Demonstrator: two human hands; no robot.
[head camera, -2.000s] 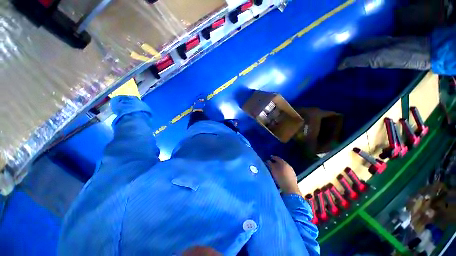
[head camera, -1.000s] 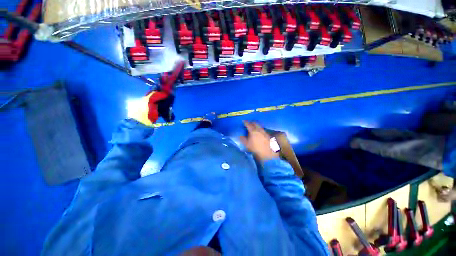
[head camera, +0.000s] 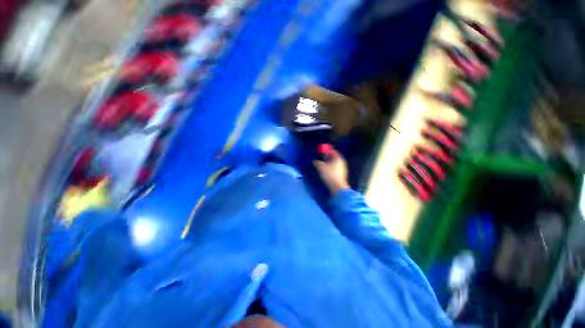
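Observation:
The frame is strongly blurred. My left hand (head camera: 84, 202), in a yellowish glove, is at the lower left by the rack shelf. A red-and-black tool unit (head camera: 84, 168) is just above it; whether the fingers hold it cannot be told. My right hand (head camera: 333, 173), bare, is in front of my body at the centre right. Its fingers are closed on a small red-and-dark piece (head camera: 326, 150), whose red part shows at the fingertips; the rest is hard to make out.
The rack shelf (head camera: 128, 157) on the left carries rows of red-and-black units (head camera: 151, 67). A cardboard carton (head camera: 337, 109) with white pieces stands on the blue floor (head camera: 215, 96) ahead. The green-edged workbench (head camera: 396, 173) on the right holds several red tools (head camera: 426, 173).
The view has turned, bringing the bench back along the right side. My left hand has moved to the shelf, away from mid-aisle. My right hand, empty before, now has a red piece in it.

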